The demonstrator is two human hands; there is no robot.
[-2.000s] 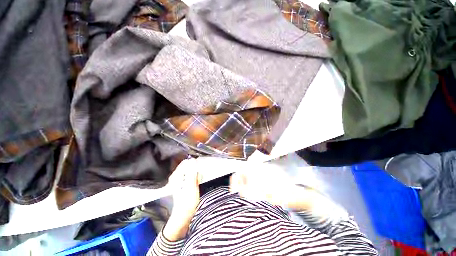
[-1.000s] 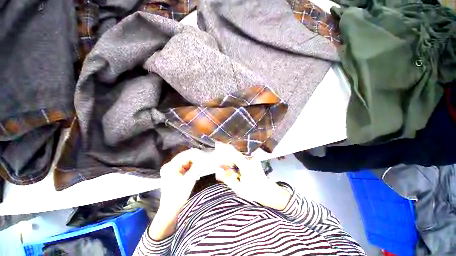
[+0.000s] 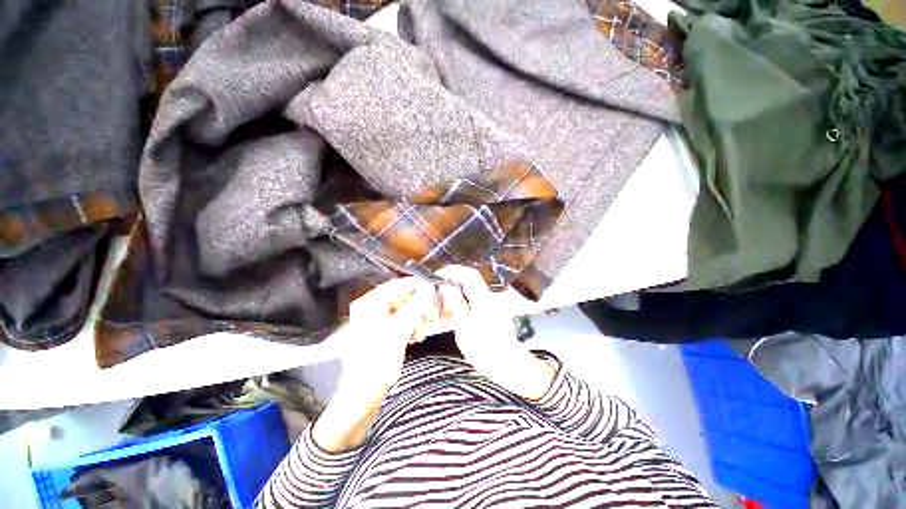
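Note:
A grey woollen-look garment (image 3: 387, 119) lies bunched on the white table in front of me, with a brown-orange plaid part (image 3: 437, 231) folded out towards me. My left hand (image 3: 385, 316) and my right hand (image 3: 477, 313) meet at the table's front edge, at the near end of the plaid. The fingertips of both hands pinch the plaid edge. The small area between the fingers is overexposed, so I cannot tell whether a thread or tool is there.
More grey garments with plaid hems (image 3: 62, 129) lie at the left. An olive-green garment (image 3: 765, 169) and dark cloth lie at the right. A blue crate (image 3: 238, 447) with dark cloth stands below left. A blue panel (image 3: 750, 423) and grey cloth (image 3: 864, 418) are below right.
My hands were apart at the table edge two seconds ago. They have come together and moved slightly up onto the plaid edge. The garment lies nearly the same.

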